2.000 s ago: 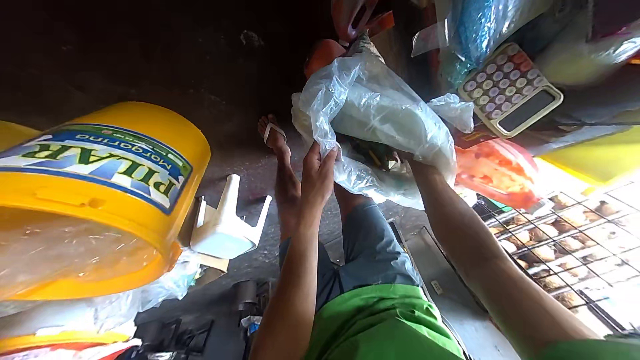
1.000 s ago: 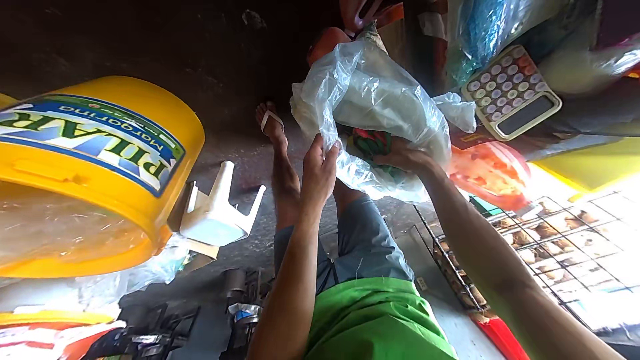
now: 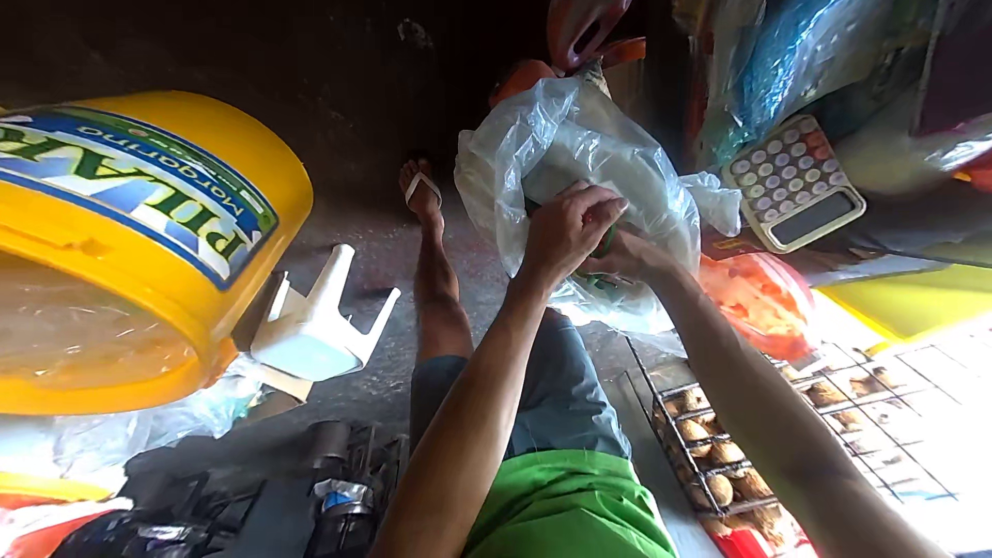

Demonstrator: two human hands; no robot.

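A large clear plastic bag (image 3: 643, 155) gapes in front of me, and both my hands are at its mouth. My left hand (image 3: 570, 229) is over the opening with its fingers bent; what they hold cannot be made out. Beside it, my right hand (image 3: 620, 252) reaches inside and is partly hidden by my left. Something green (image 3: 604, 242) shows between the hands, and more green and dark items lie below them in the bag.
At left are a yellow margarine bucket (image 3: 263, 163) and a small white plastic stool (image 3: 310, 333). To the right lie a calculator (image 3: 798, 182), an orange-filled plastic bag (image 3: 756, 298) and a wire rack (image 3: 697, 465) of round brown items. A red container (image 3: 581, 31) stands beyond the bag.
My left hand has left the bag's near left rim and moved over the opening, beside my right hand. The red and green item seen in the bag one second ago is now mostly covered.
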